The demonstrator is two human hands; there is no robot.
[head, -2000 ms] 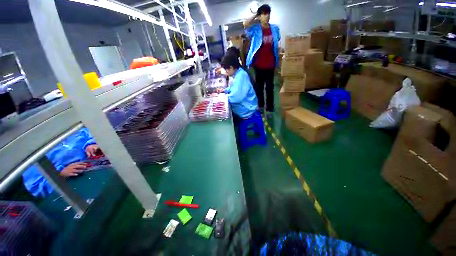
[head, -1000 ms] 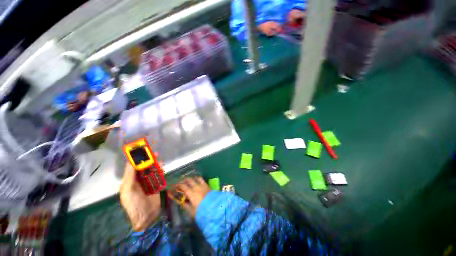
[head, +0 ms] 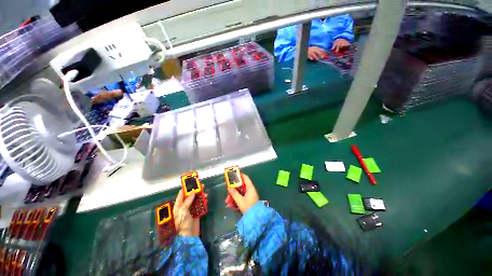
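My left hand (head: 186,216) holds a red-and-black keypad phone (head: 198,205) with an orange rim, upright, screen facing me. My right hand (head: 245,197) holds a second such phone (head: 234,178) a little to the right, its thumb over the front below the screen. A third phone (head: 164,214) lies face up in the near clear tray (head: 121,237), left of my left hand. The screens look dark or greyish. Part of the near tray is hidden by my sleeves.
An empty-looking clear tray (head: 210,129) lies on a white board (head: 108,188) beyond my hands. Green cards (head: 355,203), dark blocks (head: 370,221) and a red stick (head: 363,164) lie right. A fan (head: 32,140) stands left, a post (head: 367,75) back right. Another person's hands (head: 329,50) show beyond.
The view has levelled and shifted left. My right hand has come up from the near tray with a phone. My left hand still holds its phone, now closer to the right hand.
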